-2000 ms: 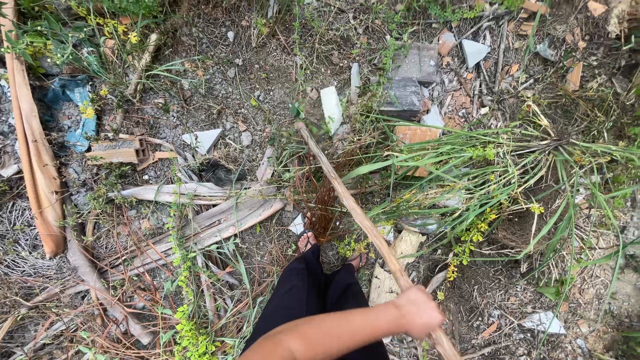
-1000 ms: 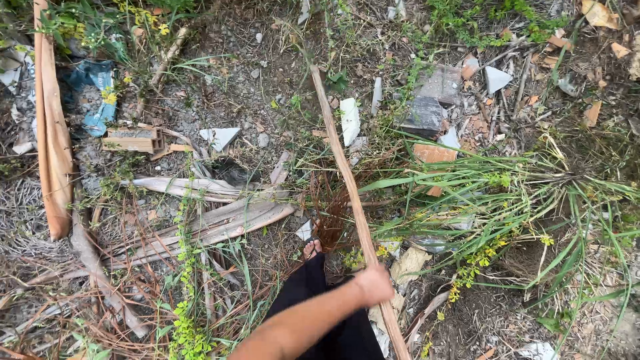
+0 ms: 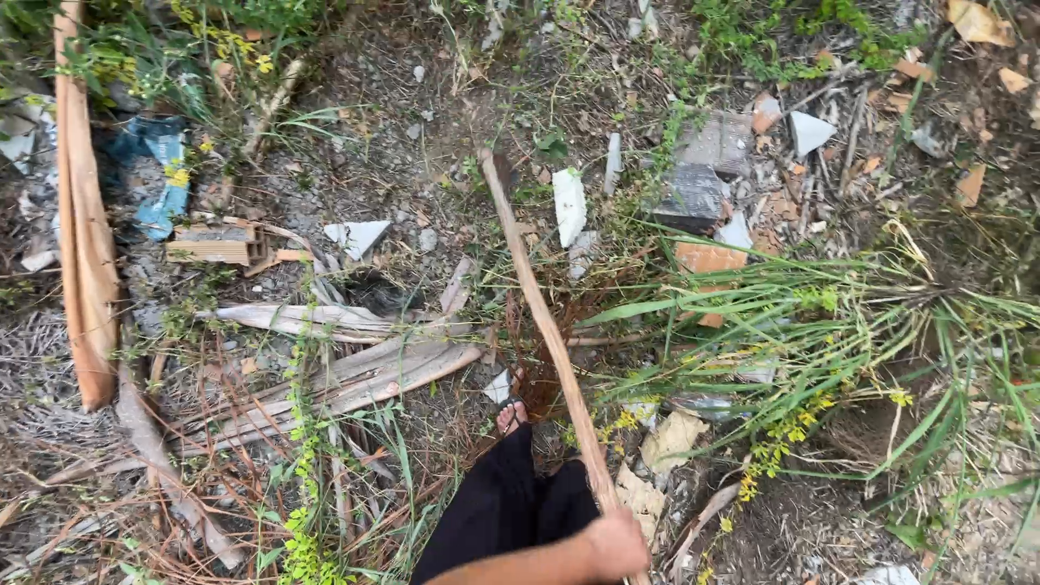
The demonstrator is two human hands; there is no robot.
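My left hand [image 3: 617, 546] is closed around a long, rough wooden pole [image 3: 546, 325] near the bottom edge. The pole slants up and to the left from my fist, passing just right of my sandalled foot [image 3: 510, 417]. Its far end lies over bare soil, beside a small dark patch; whether that end bears a tool head, I cannot tell. Thin reddish-brown twigs [image 3: 532, 370] lie beside and under the pole's middle. A white broken slab [image 3: 569, 207] lies right of its upper part. My right hand is out of view.
Long grass [image 3: 780, 325] spreads at the right, near grey rubble blocks [image 3: 691, 193]. Dry bark strips [image 3: 366, 378] lie at left centre, below a broken hollow brick [image 3: 215, 244] and a white tile shard [image 3: 357, 236]. A curled bark piece [image 3: 88, 244] lies far left.
The pole's far end has moved up, farther from my feet, than two seconds ago. My left hand has moved to the left and still grips the pole.
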